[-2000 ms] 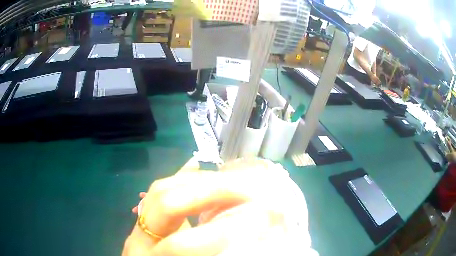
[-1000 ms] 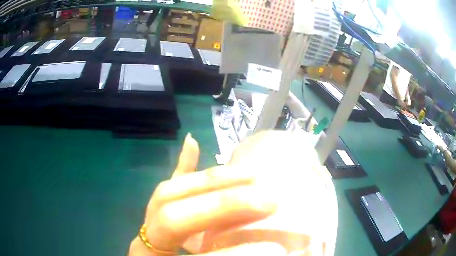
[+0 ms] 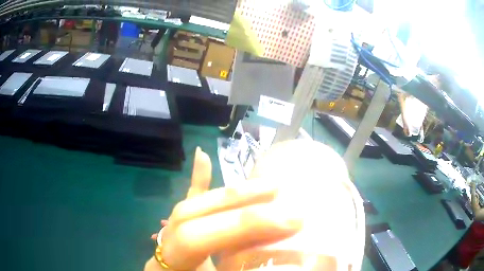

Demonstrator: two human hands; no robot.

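My left hand (image 3: 228,219) is large at the bottom centre, with a gold ring at its lower left. Its thumb points up and its bent fingers lie across a rounded, overexposed white thing (image 3: 318,196). Glare hides what this thing is. Small reddish fingertips show behind the left hand, near the ring; I cannot tell whose they are. My right hand cannot be made out; it may be hidden in the glare or behind the left hand.
Silver-grey panels (image 3: 146,101) lie on black trays at the left. Pale posts (image 3: 369,124) stand behind the white thing. A small clear bottle (image 3: 233,145) and a labelled card (image 3: 275,108) are near them. More panels (image 3: 392,251) and a person's arm (image 3: 406,119) are at the right.
Over two seconds the thumb has come up away from the fingers. The white thing now covers the cups by the posts. The view has shifted, so the bench things sit differently in the picture.
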